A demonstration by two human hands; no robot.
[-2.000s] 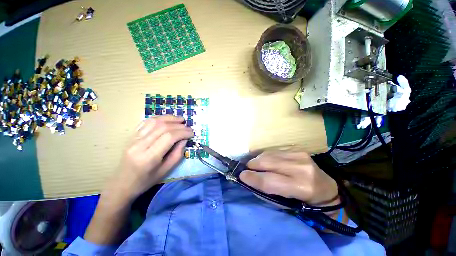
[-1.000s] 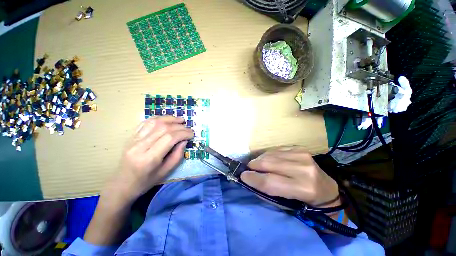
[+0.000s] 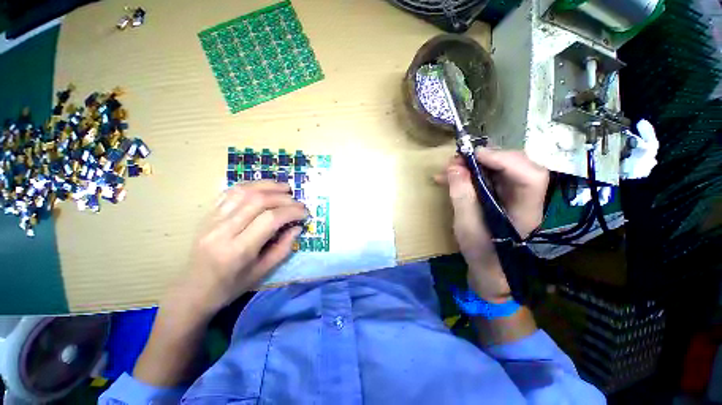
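My left hand (image 3: 241, 229) rests over the lower left of a green PCB panel (image 3: 319, 210) with rows of dark square components. Its fingertips are on the panel; whether a component is between them is hidden. My right hand (image 3: 497, 198) holds a black soldering iron (image 3: 483, 186) with its tip inside the round brown tip-cleaning pot (image 3: 421, 111). The tip is at the silvery solder waste and yellow-green sponge. The panel lies on a pale backing plate (image 3: 364, 229). A blue band is on my right wrist.
A heap of small components (image 3: 75, 158) lies at left, a few separate ones (image 3: 131, 17) at top left. A bare green PCB panel (image 3: 261, 55) lies above the worked one. The off-white solder feeder (image 3: 538, 103) stands at right with cables. A fan (image 3: 447, 9) is behind the pot.
My right hand has moved up and right with the soldering iron, from the panel to the pot. My left hand has stayed nearly in place on the panel.
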